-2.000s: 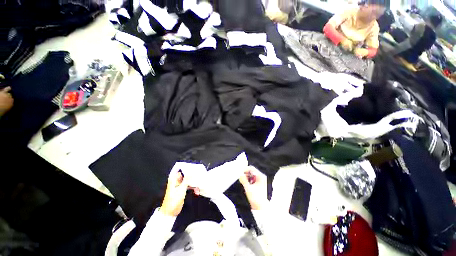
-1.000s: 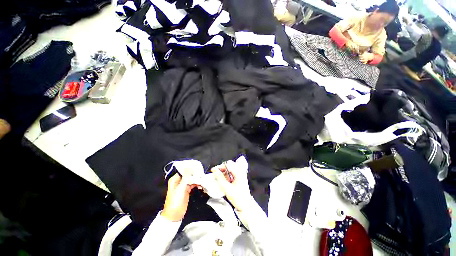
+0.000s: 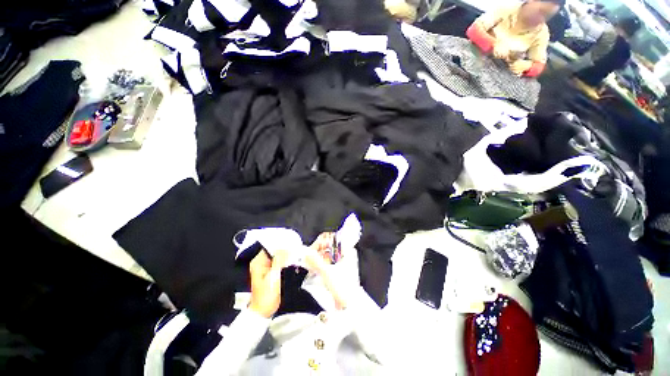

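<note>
The black garment (image 3: 242,209) lies as a large soft heap in front of me. Its white band (image 3: 275,237) is held between my hands near the bottom centre, with a thin pale loop at its left end. My left hand (image 3: 265,283) grips the band from the left with bent fingers. My right hand (image 3: 328,266) pinches the band close beside it; something small and dark reddish shows at its fingers, too blurred to name. No needle or thread can be made out.
At right are a phone (image 3: 432,278), a red dish (image 3: 507,341) with small dark and pale pieces, a green bag (image 3: 488,211) and dark garments. At left are a phone (image 3: 66,175), a tray (image 3: 76,147) and a metal box (image 3: 137,117). A person (image 3: 514,37) works beyond.
Over two seconds my right hand has moved left, close to my left hand, and the band has bunched up. The loop at its left end now stands out. The view has shifted slightly.
</note>
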